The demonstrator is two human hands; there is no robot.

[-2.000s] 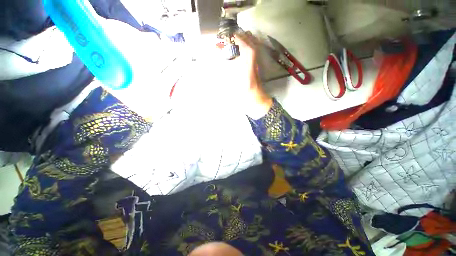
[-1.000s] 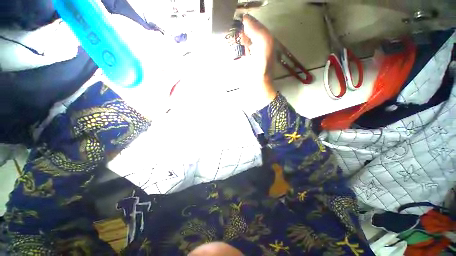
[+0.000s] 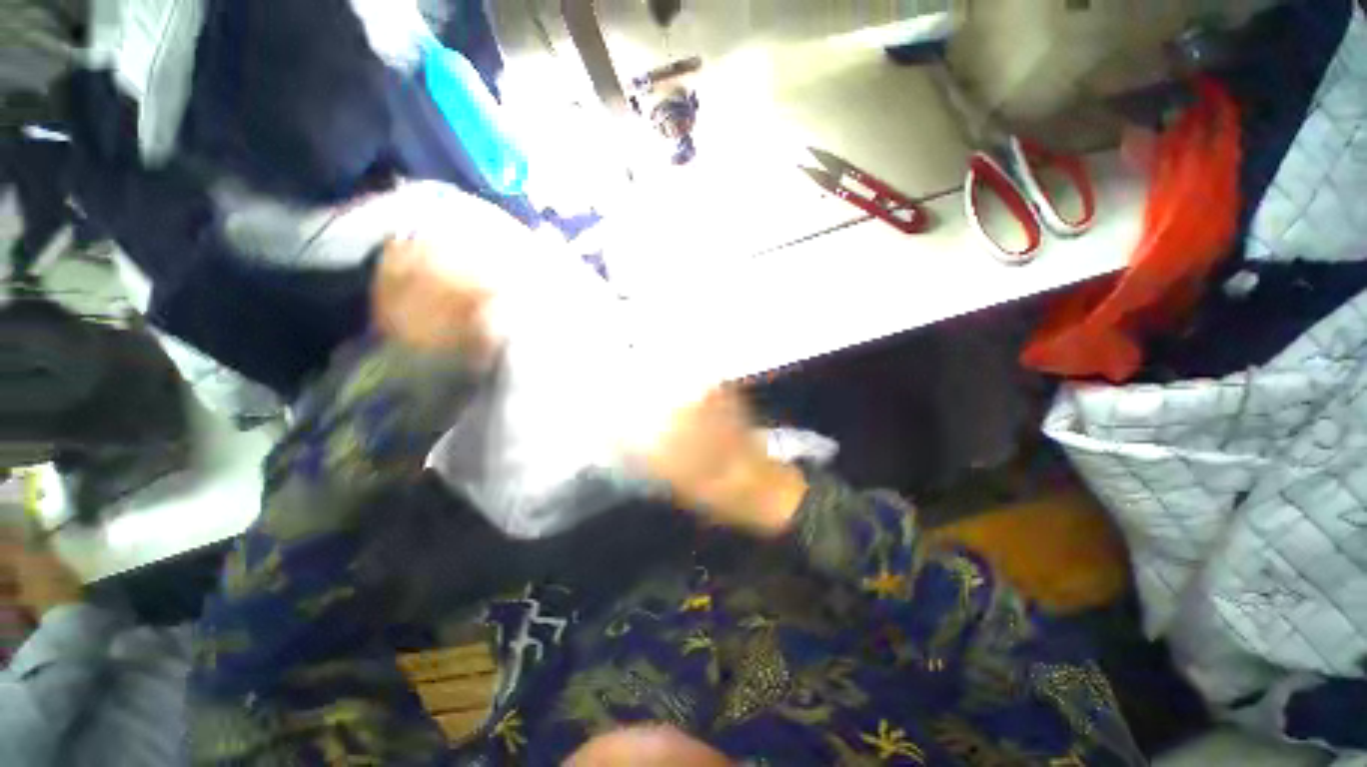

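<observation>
The quilted lining [image 3: 562, 397] is a bright, overexposed white bunch held over my lap at the table's front edge. My left hand [image 3: 435, 304] is blurred and grips its left part. My right hand [image 3: 727, 462] is blurred and grips its lower right part. Navy shell fabric [image 3: 308, 113] is bunched at the upper left, beside the white piece. The tension assembly of the sewing machine [image 3: 675, 120] shows at the top, away from both hands. The glare hides the needle area and where the fingers meet the cloth.
Red thread snips [image 3: 877, 195] and tailor's scissors [image 3: 1027, 202] lie on the white table [image 3: 840, 300]. A red-orange plastic sheet [image 3: 1154, 247] hangs over its right edge. Quilted pieces [image 3: 1274, 510] are at the right. The blue lamp [image 3: 472, 117] is above my left hand. Another person's hand [image 3: 30, 577] is at far left.
Both hands and the white lining have come away from the machine towards my lap. My right hand has moved down from beside the tension assembly. The view has shifted, and more shows at the left.
</observation>
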